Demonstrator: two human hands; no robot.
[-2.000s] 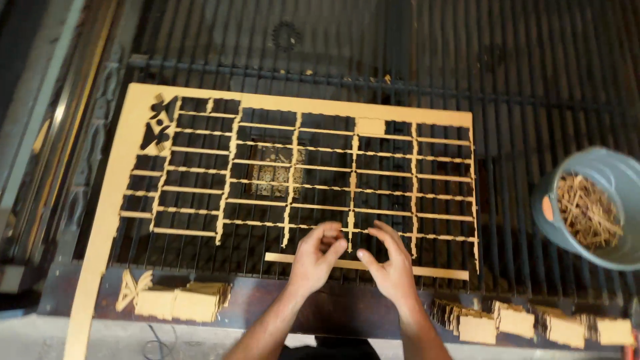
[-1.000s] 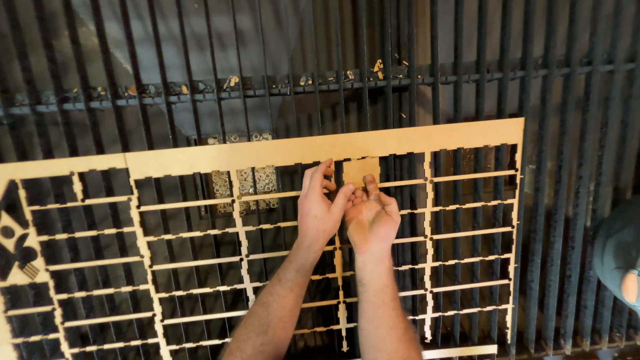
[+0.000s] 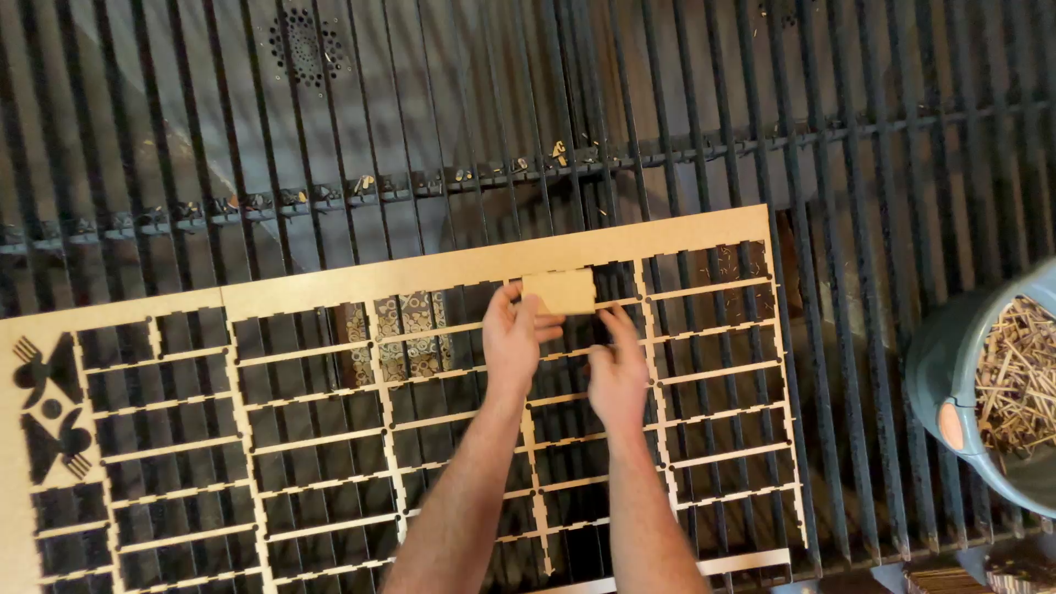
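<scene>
My left hand [image 3: 513,334] grips the left end of a small rectangular wooden piece [image 3: 563,292], thumb on top and fingers beneath. The piece has notched edges and lies just under the top rail of a cut-out wooden sheet [image 3: 495,254]. Close to the piece's lower right corner is my right hand [image 3: 619,363], its fingers slightly curled and holding nothing that I can see. The thin lattice of the sheet, with rows of rectangular openings, spreads under both forearms. Fork-shaped and other cut-outs [image 3: 51,408] mark its left side.
Black metal slats [image 3: 825,165] support the sheet. A grey-green bucket [image 3: 949,371] of thin wooden scraps stands at the right. Small offcuts [image 3: 559,153] lie on a crossbar beyond the sheet. Stacked wooden pieces [image 3: 940,577] show at the lower right edge. Ring-like scraps [image 3: 421,330] lie below the slats.
Two seconds ago both hands were lower on the lattice, away from the small piece. They have moved up to it, and my left hand has taken hold. The right hand has parted from the left.
</scene>
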